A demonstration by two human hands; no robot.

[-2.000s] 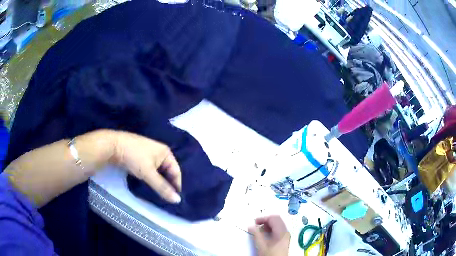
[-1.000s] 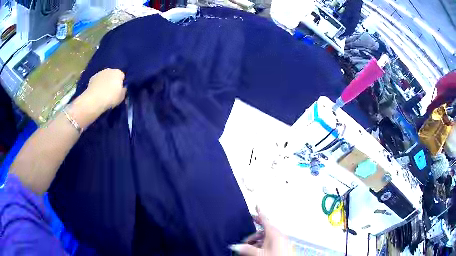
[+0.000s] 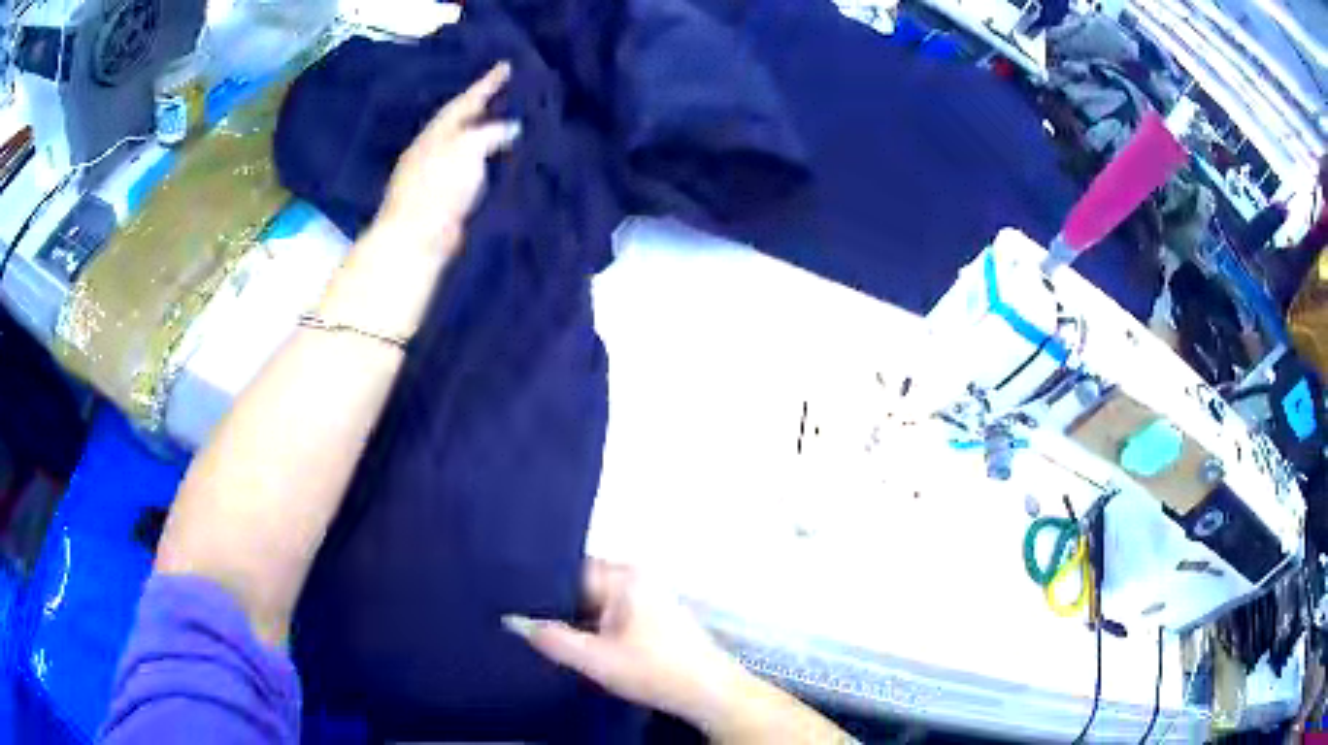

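Note:
A dark navy garment [image 3: 481,422] lies across the white table from the back to the front edge and hangs over it. My left hand [image 3: 444,168] is on its upper part, fingers stretched forward; whether it grips cloth is not clear. My right hand [image 3: 619,633] is at the garment's right edge near the table front, with thumb and fingers apart on the cloth. The white sewing machine head [image 3: 1020,328] with a blue stripe stands to the right. Its presser foot area [image 3: 995,441] has no garment under it.
Scissors [image 3: 1070,565] with green and yellow loops lie at the right beside slim dark tools. A ruler strip [image 3: 830,677] runs along the front edge. A pink cone [image 3: 1121,189] stands on the machine. A brown board [image 3: 190,277] and blue plastic [image 3: 95,568] are at left.
My left hand has moved right and forward over the garment. The cloth now lies in a narrower length, with more white table showing. My right hand has moved left onto the cloth.

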